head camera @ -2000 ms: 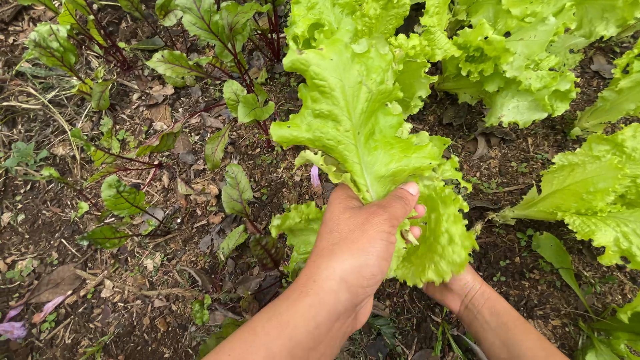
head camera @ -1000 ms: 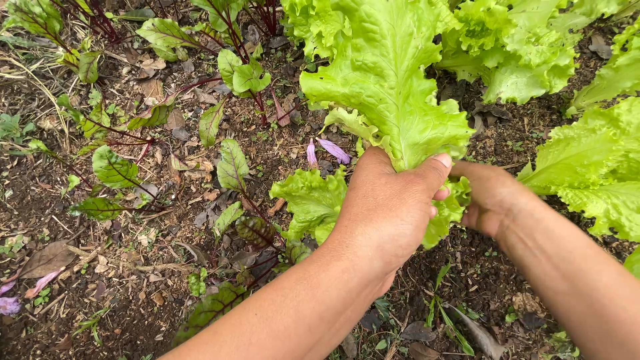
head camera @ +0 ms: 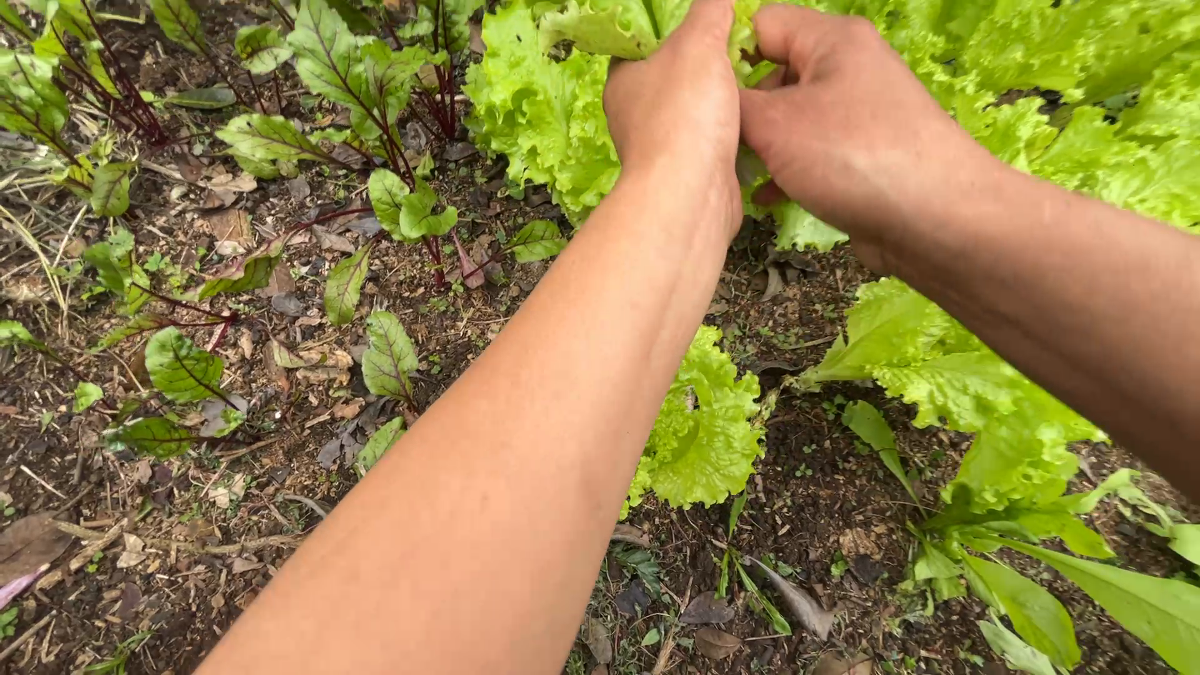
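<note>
At the top centre, my left hand is closed around light green lettuce leaves, whose upper parts run out of the frame. Close against it on the right is my right hand, its thumb and fingers bent at the leaves; whether it grips one is hidden. A curly lettuce plant stands just left of and behind my hands. Below my wrists, a smaller frilly lettuce plant grows from the soil, partly covered by my left forearm.
Beet plants with red stems grow at the left. More lettuce fills the upper right, and another lettuce leans at the right. Long-leaved green plants stand lower right. Dry leaves litter the brown soil.
Both hands have moved up to the top of the view, with leaves still in my left hand. The small lettuce plant below them now shows more fully.
</note>
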